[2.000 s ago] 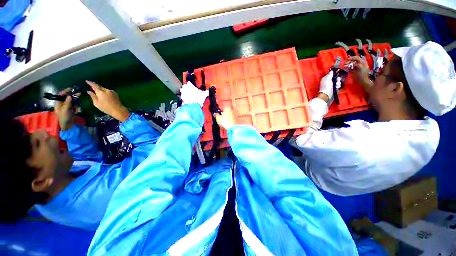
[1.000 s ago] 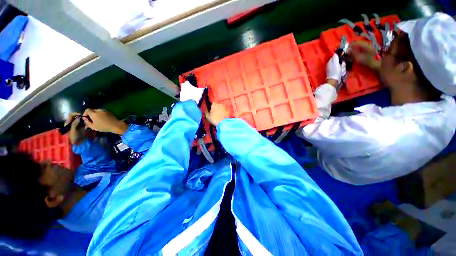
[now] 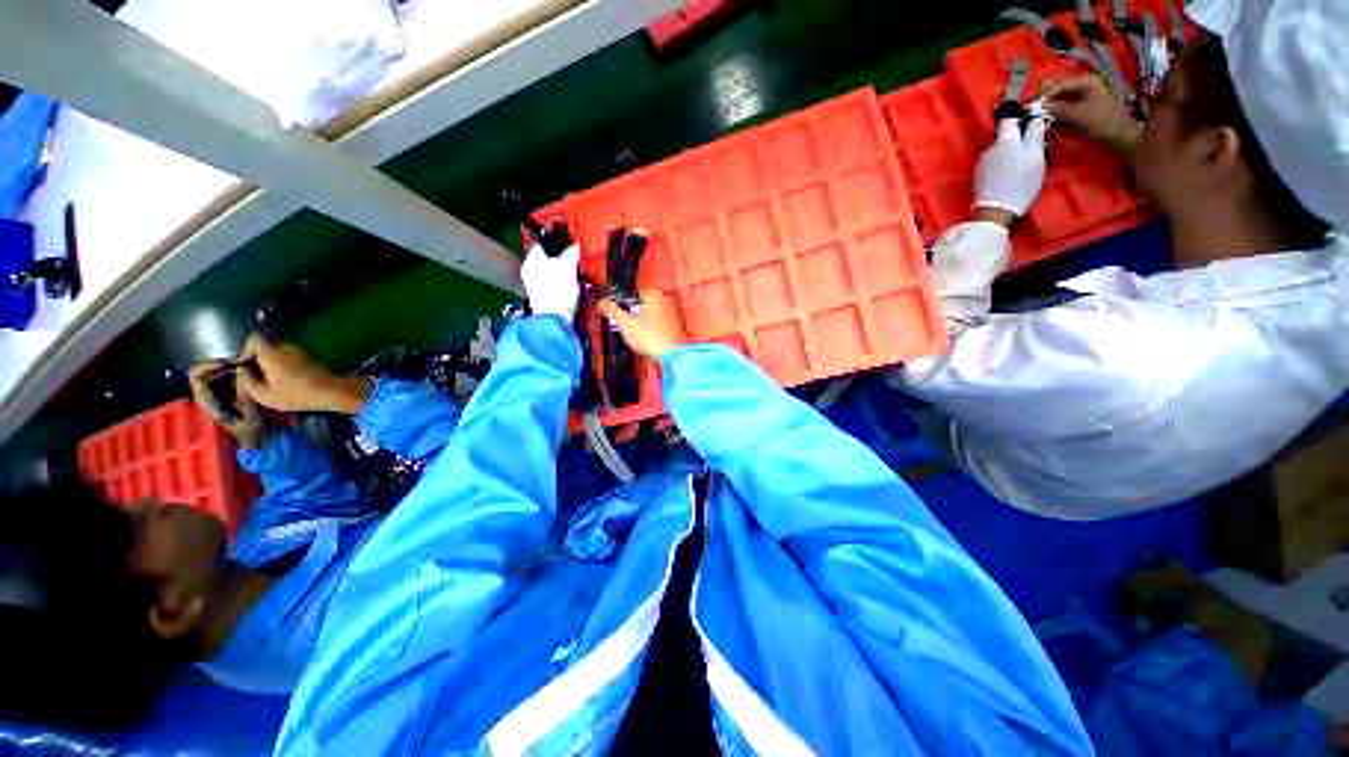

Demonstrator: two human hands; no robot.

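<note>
An orange-red tray (image 3: 799,229) with rows of rectangular pockets lies in front of me. Several black-strap wristwatches (image 3: 623,266) lie at its left side, with more black straps below them. My gloved left hand (image 3: 552,278) is at the tray's left edge, its fingers closed around a black-strap watch (image 3: 553,237) that sticks out above the fist. My bare right hand (image 3: 645,324) is over the tray's left part, with its fingertips at a black strap; whether it grips that strap is too blurred to tell.
A person in blue (image 3: 281,547) sits at the left by another orange tray (image 3: 166,462). A person in white (image 3: 1124,370) at the right handles a watch over red trays (image 3: 962,126) with grey-strap watches (image 3: 1102,62). A pale metal post (image 3: 392,207) slants down to my tray.
The black watches at the tray's left side are now uncovered by my right hand, which has moved slightly. The view has shifted, with the neighbours and trays appearing at different places.
</note>
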